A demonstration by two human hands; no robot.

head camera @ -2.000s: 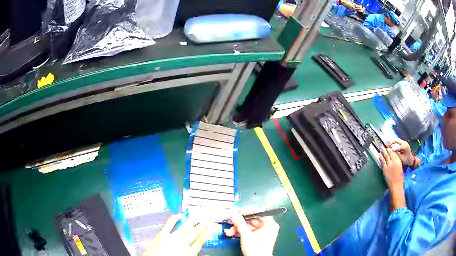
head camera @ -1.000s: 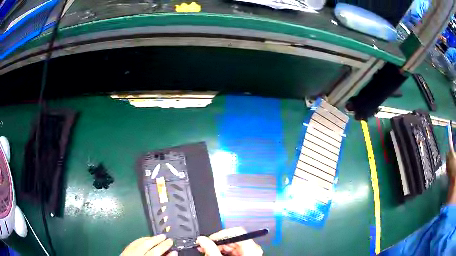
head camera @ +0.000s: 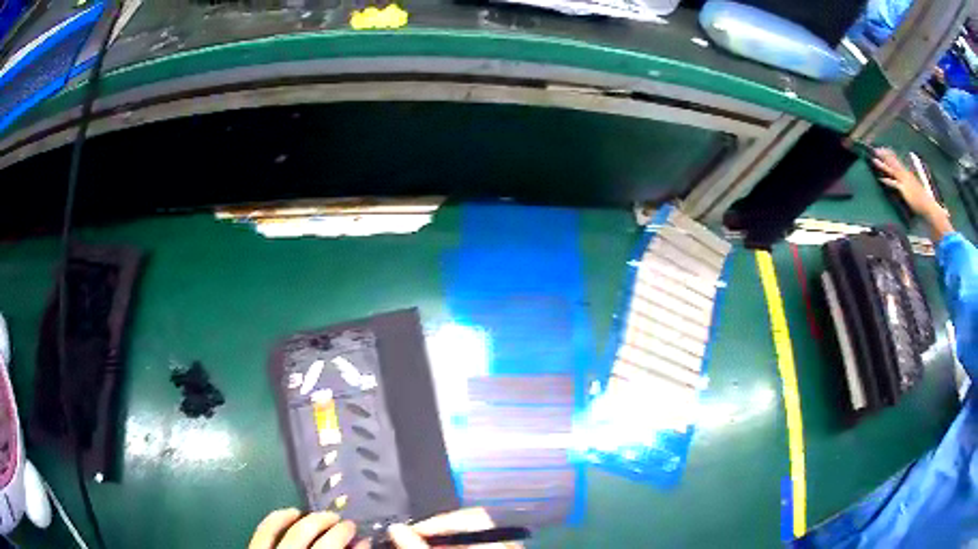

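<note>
A dark grey phone housing (head camera: 345, 429) with white slanted marks and a yellow-orange strip lies on a black foam tray (head camera: 420, 418) in front of me. My left hand (head camera: 302, 532) is at the housing's near end, cut off by the bottom edge; whether it grips anything is hidden. My right hand (head camera: 445, 528) is beside it, also cut off, with a slim black pen-like tool (head camera: 488, 535) held in it, pointing right. The tool's working tip is not clear. Both hands' fingers are close together at the housing's lower edge.
Small black parts (head camera: 197, 390) lie left of the housing. Blue film (head camera: 515, 268) and a strip column (head camera: 670, 311) lie to the right. Beyond yellow tape (head camera: 783, 375) are stacked black trays (head camera: 874, 322) and another person's arm (head camera: 912, 193). A raised shelf (head camera: 483, 54) spans the back.
The view swung left from the strip column to the housing. Both hands moved from the strips to the housing's near end. The other person's hand has reached toward the back right.
</note>
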